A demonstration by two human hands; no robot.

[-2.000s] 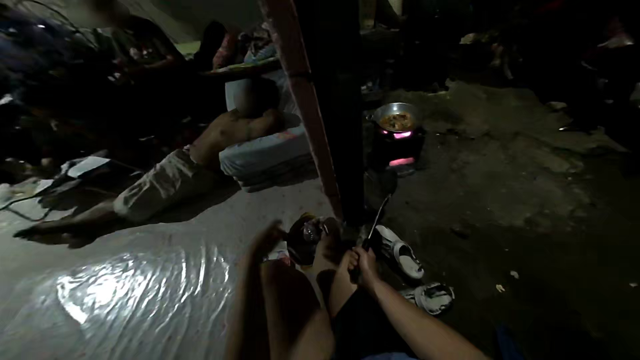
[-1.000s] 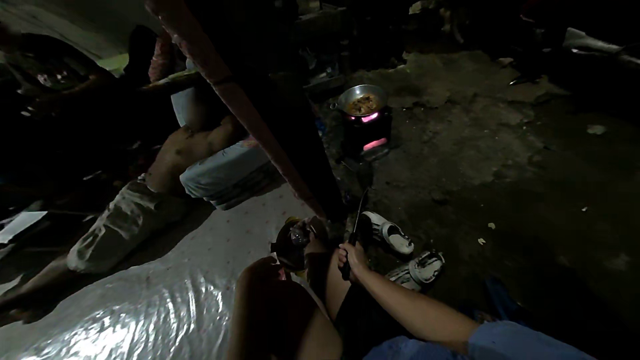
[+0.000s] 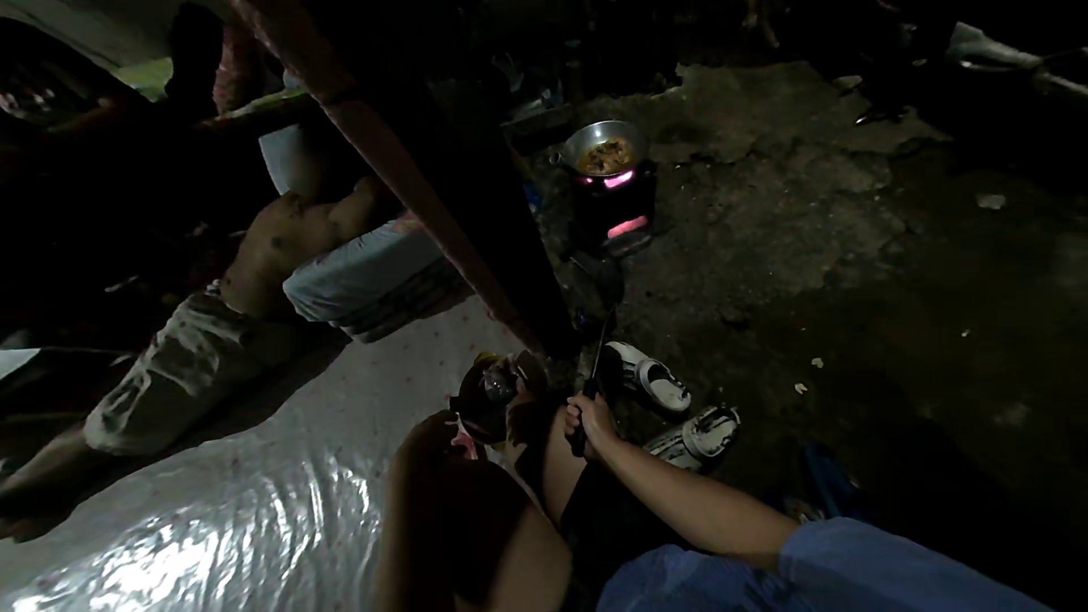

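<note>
My right hand (image 3: pixel 591 425) is closed around the black handle of a long thin utensil (image 3: pixel 603 344), which points up and away over the floor; its far end merges with a dark, flat, spatula-like shape. My left hand (image 3: pixel 440 423) is in deep shadow at the near left edge of a dark bowl (image 3: pixel 483 416); its fingers cannot be made out. Inside the bowl lies a shiny, clear plastic bag or similar wrapped thing (image 3: pixel 499 384). Farther off, a metal pan (image 3: pixel 605 133) of food in yellowish liquid (image 3: pixel 607 156) sits on a small stove (image 3: pixel 616 202) with glowing openings.
White clogs (image 3: pixel 650 382) lie right of my legs. A dark post with a reddish edge (image 3: pixel 399 174) slants between the plastic-covered surface (image 3: pixel 297 459) and the rough floor (image 3: pixel 790 204). A person (image 3: pixel 280 246) lies at left beside a pale cushion or folded bedding (image 3: pixel 365 268).
My right hand has gone from low beside my legs to a raised grip on the utensil. My left hand has drawn back from above the bowl to its near edge. The view has shifted.
</note>
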